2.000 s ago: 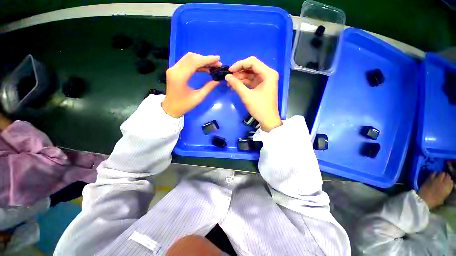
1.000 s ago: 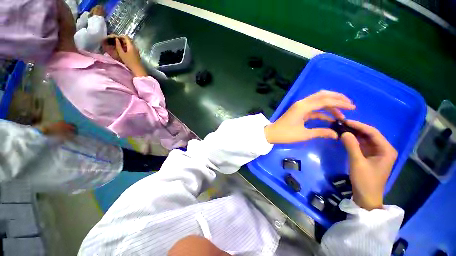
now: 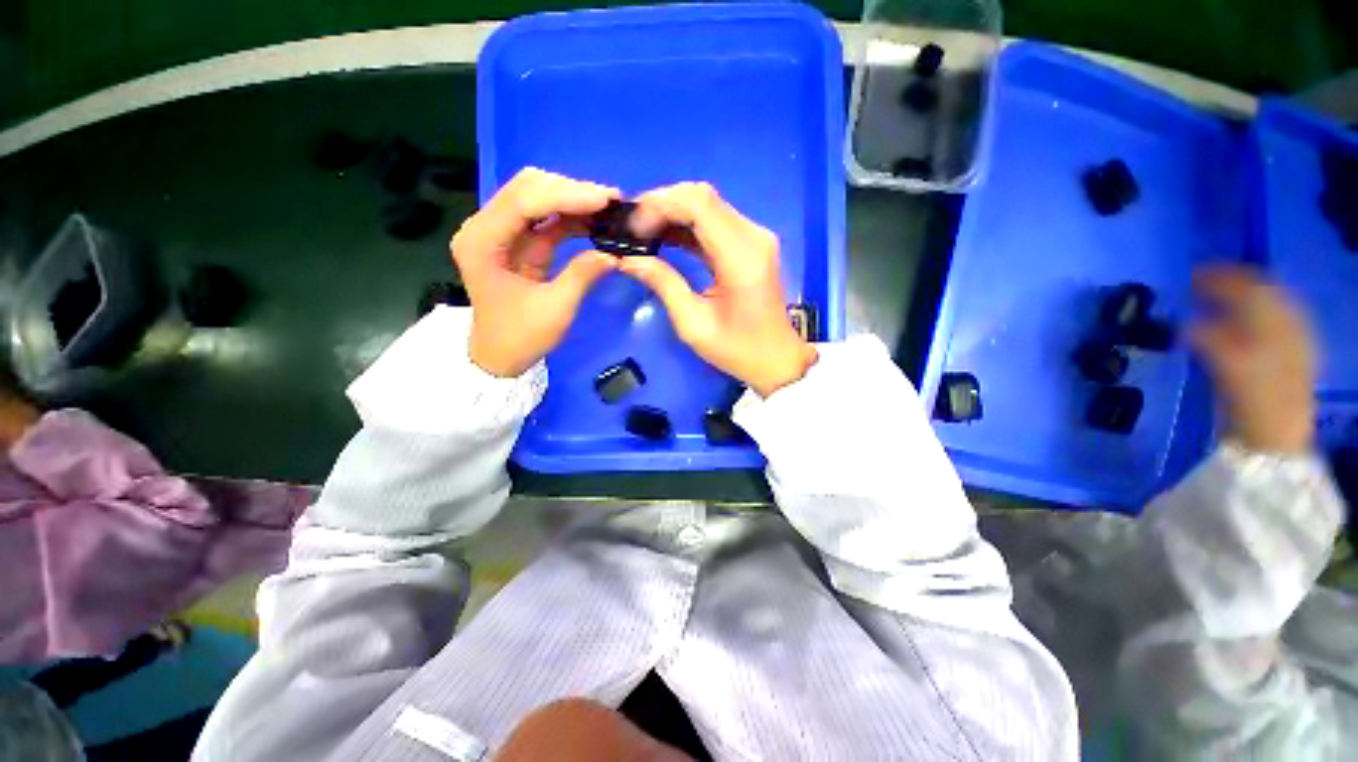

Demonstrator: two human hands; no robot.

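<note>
My left hand (image 3: 521, 276) and my right hand (image 3: 715, 283) together hold a black housing (image 3: 624, 229) between fingertips and thumbs, above the middle blue tray (image 3: 670, 90). The housing looks dark and shiny along its lower edge. Inside the tray, near its front edge, lie a housing with a silvery face (image 3: 620, 381) and a small black part (image 3: 648, 423). More housings lie partly hidden behind my right hand and sleeve. Whether a separate fitting is on the held housing is hidden by my fingers.
A clear plastic box (image 3: 953, 149) with a few black parts stands between the trays. The right blue tray (image 3: 1013, 298) holds several housings; another person's blurred hand (image 3: 1263, 357) is over its right side. Black parts and another clear box (image 3: 107, 320) are on the dark green bench at left.
The view swung left and came back. My hands still hold a black part together. More black housings lie in the right tray than before, and the neighbour's hand has moved up over it.
</note>
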